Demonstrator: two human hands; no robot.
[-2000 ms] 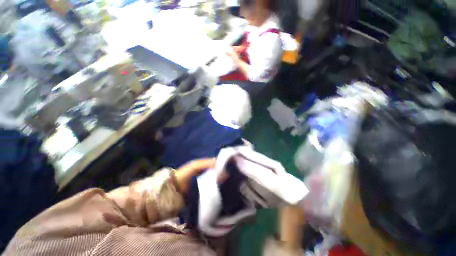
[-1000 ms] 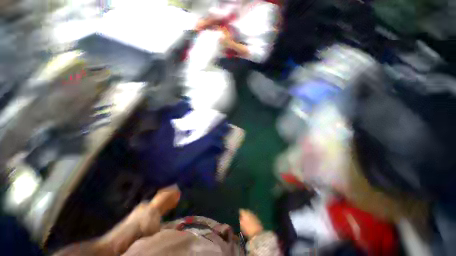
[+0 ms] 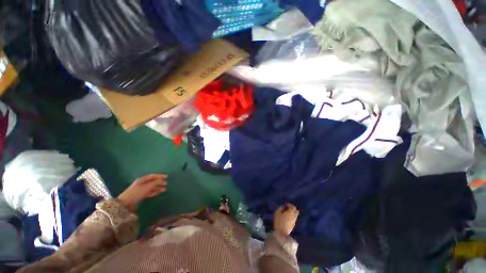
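Observation:
My left hand (image 3: 143,189) is over the green floor, empty, with its fingers apart. My right hand (image 3: 286,217) is at the near left edge of a large navy garment pile (image 3: 320,181); its fingers look curled, and I cannot tell whether they grip the cloth. White collar pieces (image 3: 375,125) with thin dark red stripes lie on top of the pile. At the far left, navy garment pieces (image 3: 74,205) with white bands lie beside a small patterned stool top (image 3: 95,184), partly hidden by my left sleeve.
A white fabric heap (image 3: 40,178) is at the left. A black plastic bag (image 3: 117,48) sits on a cardboard sheet (image 3: 128,109) at the upper left. A red bundle (image 3: 225,104) lies beyond the floor. Grey-green cloth (image 3: 383,37) is piled at the upper right.
The view has swung right, from the machine and co-worker to the floor piles. The navy and white piece between my hands two seconds ago is no longer there. My right hand is now at the navy pile.

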